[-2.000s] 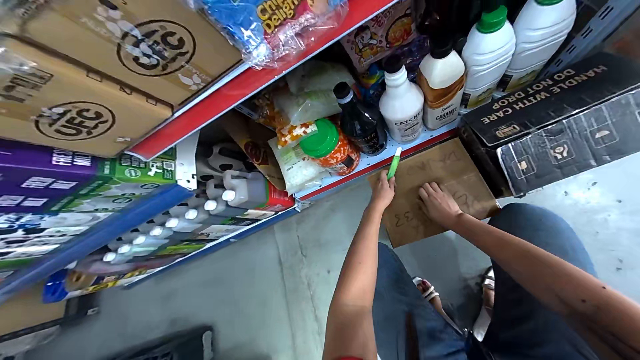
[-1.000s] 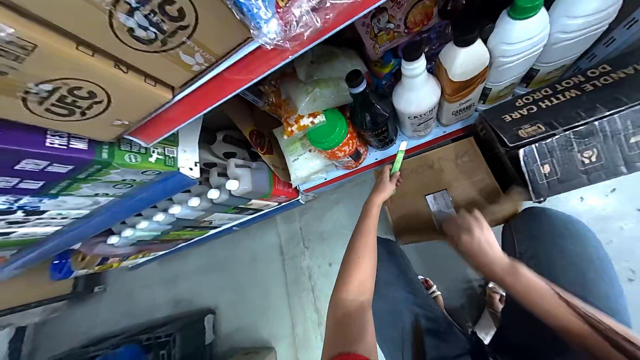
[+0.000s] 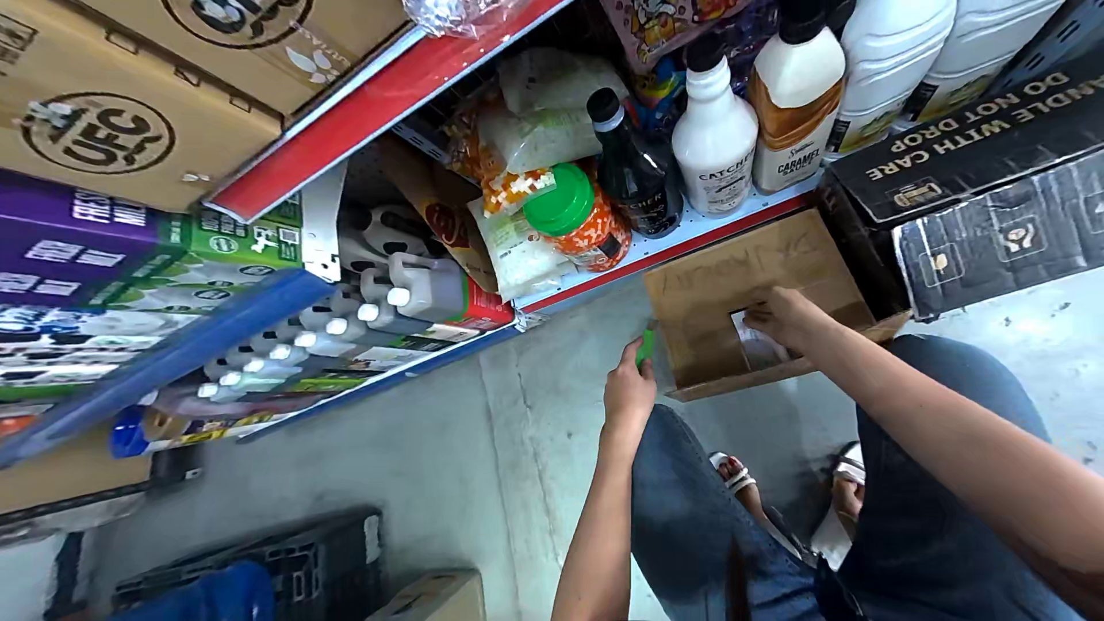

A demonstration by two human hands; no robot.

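Note:
My left hand (image 3: 631, 386) is closed around a green box cutter (image 3: 647, 344), held just left of a cardboard box (image 3: 733, 267) on the floor. The box is open at the top. My right hand (image 3: 787, 321) reaches into it, with its fingers at a piece of white printed paper or packaging (image 3: 759, 347); its fingertips are partly hidden. What lies under the paper is unclear.
A low shelf (image 3: 664, 250) holds a green-lidded jar (image 3: 576, 216), a dark bottle (image 3: 636, 168), a white bottle (image 3: 714, 129) and a caramel sauce bottle (image 3: 795, 103). A black carton (image 3: 975, 147) stands right. A black crate (image 3: 319, 552) sits lower left.
The box was closed two seconds ago with my right hand flat on it; now it is open and that hand is inside. My left hand with the cutter has moved off the box's edge.

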